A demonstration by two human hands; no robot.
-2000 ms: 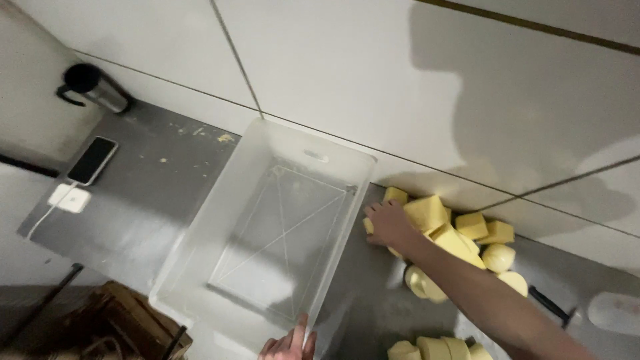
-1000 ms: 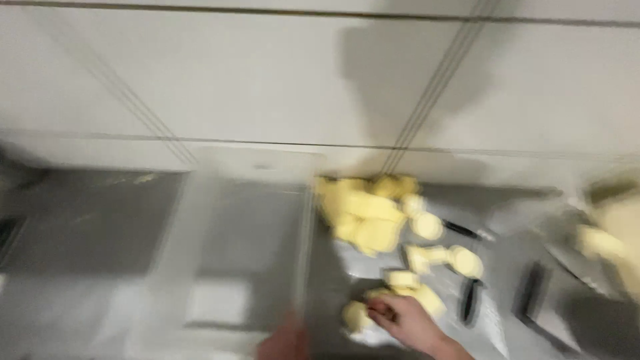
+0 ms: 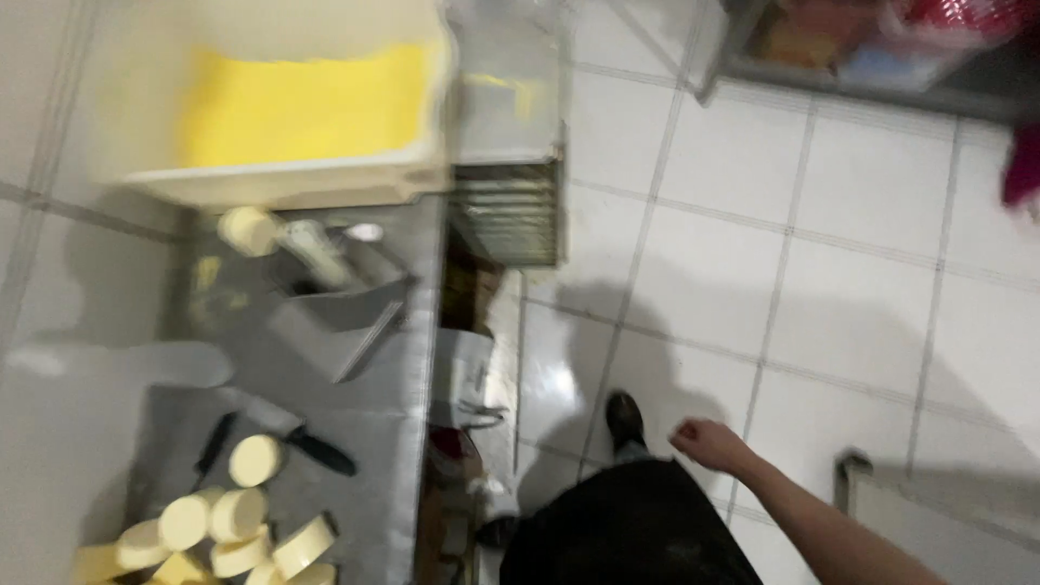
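My right hand hangs over the tiled floor beside my dark apron, fingers curled, with nothing seen in it. My left hand is outside the view. On the metal counter at the lower left lie round pale-yellow pieces, perhaps cheese, with a single round piece above them. Close to that piece are a dark-handled knife and another dark handle. A large pale plastic tub with a flat yellow layer inside stands at the upper left. The picture is blurred.
Between tub and knives, the counter holds a metal scraper-like tool and more utensils. A wire rack is beside the counter. White floor tiles spread rightward; a shelf with bags is at the upper right.
The view has swung far to the right and down. My right hand, earlier at the yellow pieces, is now away from the counter. My left hand has left the view, as has the empty clear tub.
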